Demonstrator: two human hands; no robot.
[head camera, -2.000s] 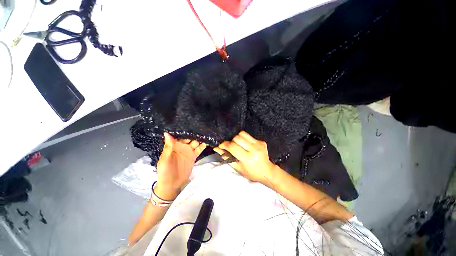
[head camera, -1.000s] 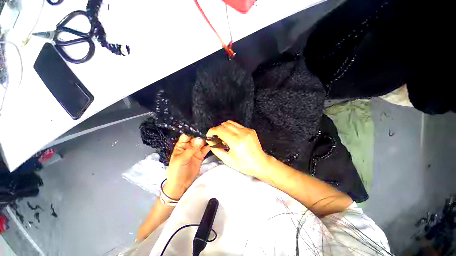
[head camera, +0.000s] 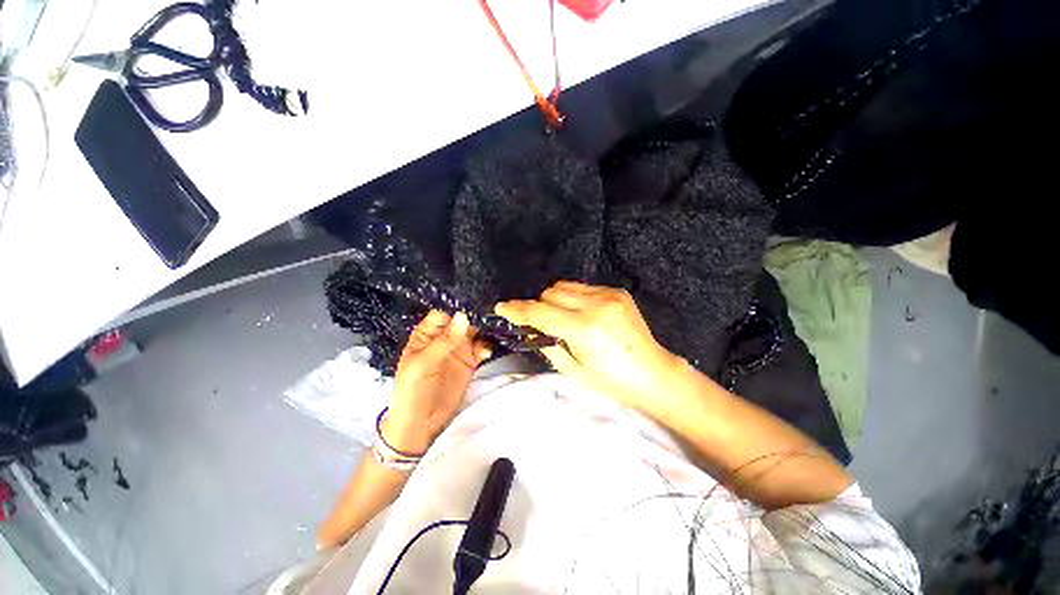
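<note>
The black nubby jacket (head camera: 686, 250) lies bunched over my lap. A narrow black braid trim with white flecks (head camera: 424, 288) runs along its near edge to my fingers. My left hand (head camera: 432, 374) pinches the trim and edge between thumb and fingers. My right hand (head camera: 599, 331) is just to the right, with a small dark object (head camera: 538, 338) at its fingers; its kind is unclear. No needle or thread can be made out. The loose trim bundle (head camera: 355, 305) hangs at the left of the lap.
On the white table (head camera: 337, 105) are scissors (head camera: 174, 72) with a trim offcut (head camera: 246, 70), a smartphone (head camera: 145, 174) and a red pouch (head camera: 587, 6). A red-orange cord (head camera: 520, 61) hangs over the edge. More black garments (head camera: 872, 128) lie at upper right, green cloth (head camera: 828, 314) below.
My right hand has shifted slightly right, away from my left fingertips, and more trim shows between the hands. Earlier both hands pinched the jacket edge with the trim lying along it.
</note>
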